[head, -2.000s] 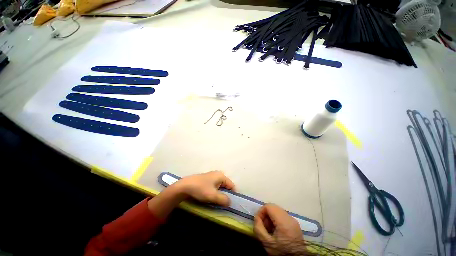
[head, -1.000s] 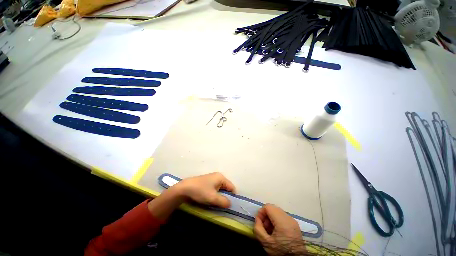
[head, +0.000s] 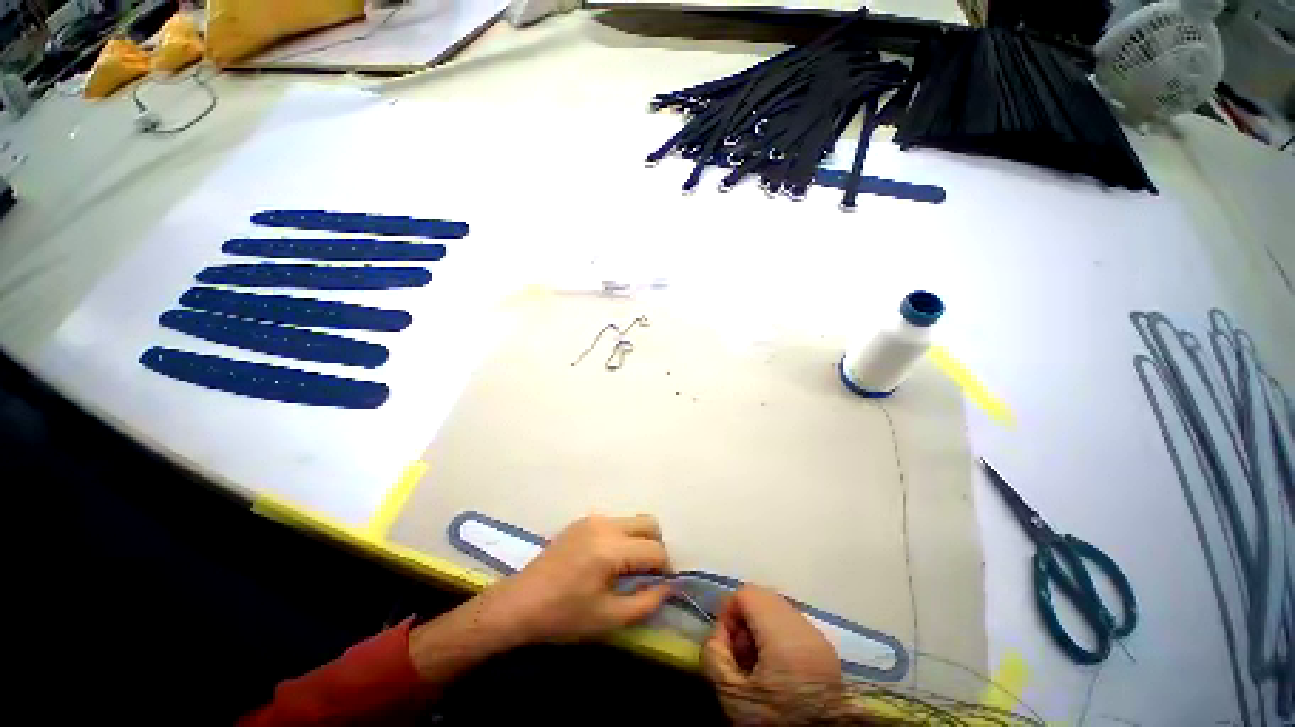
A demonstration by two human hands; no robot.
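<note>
A long strap piece [head: 500, 544] lies underside up at the board's near edge, pale in the middle with a grey-blue border. My left hand [head: 589, 575] pinches its middle, and the strap bulges up there. My right hand [head: 774, 653] is closed at the fingertips just right of it, over the strap, by a thin light line that may be needle or thread. What the right fingertips pinch is too small to tell. A white thread cone [head: 891, 348] stands upright on the board, its thread running down toward the near edge.
Scissors [head: 1065, 575] lie right of the board [head: 682, 455]. Several dark blue straps [head: 291, 314] lie in a row at left. Thin bent pieces [head: 614, 344] lie mid-board. Black straps with rings [head: 795, 114] are heaped at the far side, grey-blue looped strips [head: 1228, 483] at right.
My left hand has shifted slightly right and closed its fingers toward my right hand. The strap's middle now bulges between the hands. The view has tilted slightly.
</note>
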